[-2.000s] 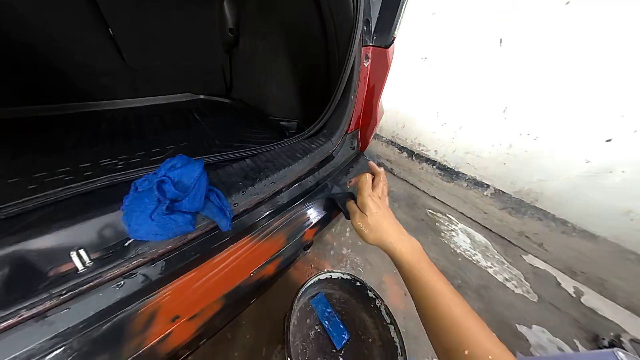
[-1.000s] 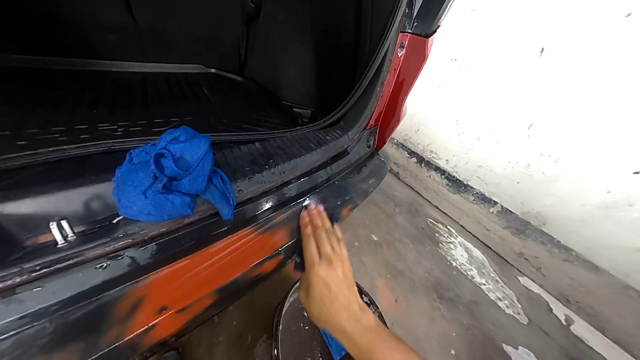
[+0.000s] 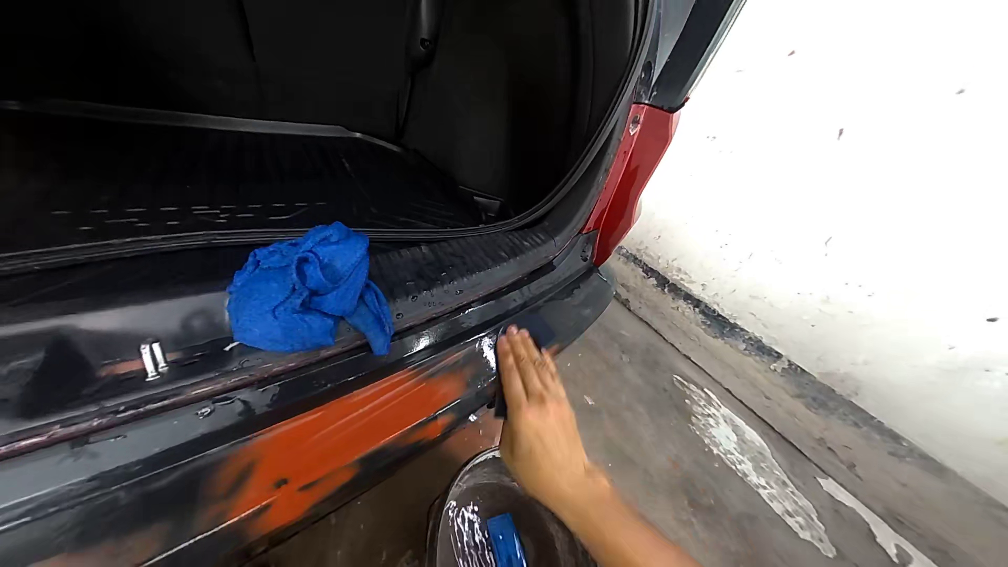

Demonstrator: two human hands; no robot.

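Note:
My right hand (image 3: 543, 417) presses a dark sheet, apparently sandpaper (image 3: 538, 332), flat against the wet rear bumper (image 3: 579, 303) of a dark car, near its corner. Its fingers lie together over the sheet, and part of the sheet shows beyond the fingertips and beside the palm. Left of the hand, an orange patch (image 3: 339, 437) marks the bumper face. A crumpled blue cloth (image 3: 303, 291) rests on the bumper's top ledge. Below the hand, a blue block (image 3: 506, 540) lies in a round dark basin (image 3: 472, 480) holding liquid. My left hand is out of view.
The open cargo area (image 3: 260, 173) of the car lies behind the ledge. A red tail light (image 3: 634, 177) borders the opening at right. A metal latch striker (image 3: 153, 361) stands on the left of the ledge. Concrete floor (image 3: 654, 441) meets a scuffed white wall (image 3: 850, 197) at right.
My right hand has moved from the bumper's far corner back to the left along its face. Over the last second it has shifted only slightly, staying on the bumper.

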